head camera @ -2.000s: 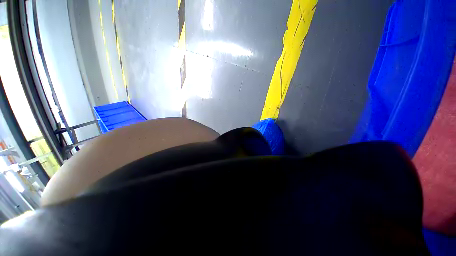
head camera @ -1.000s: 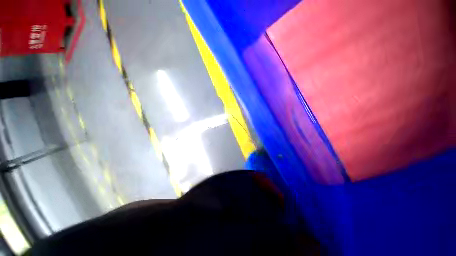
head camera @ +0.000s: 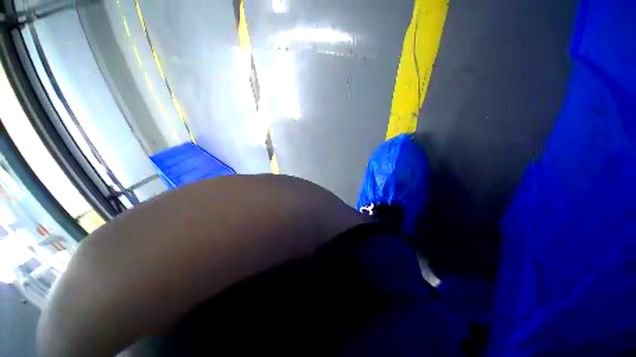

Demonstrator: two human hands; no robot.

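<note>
A deep blue plastic crate [head camera: 593, 160] stands close at the right edge of the picture, cut off by the rim; its inside does not show. A crinkled bright blue shoe cover [head camera: 397, 174] is on a foot at the picture's middle, at the end of a yellow floor line. Dark clothing [head camera: 335, 300] fills the bottom. A large blurred skin-toned shape, perhaps a bare limb, lies across the lower left; I cannot tell which part it is. Neither of my hands can be made out.
A flat blue crate or panel [head camera: 192, 165] lies on the floor at the left. Plain yellow tape [head camera: 418, 70] and black-yellow tape [head camera: 252, 77] cross the grey glossy floor [head camera: 335, 90]. Dark frame bars and a bright area are at the far left.
The view has swung away from the red contents of the crate and the red box with white writing. The shoe cover shows more fully, and the skin-toned shape fills more of the lower left.
</note>
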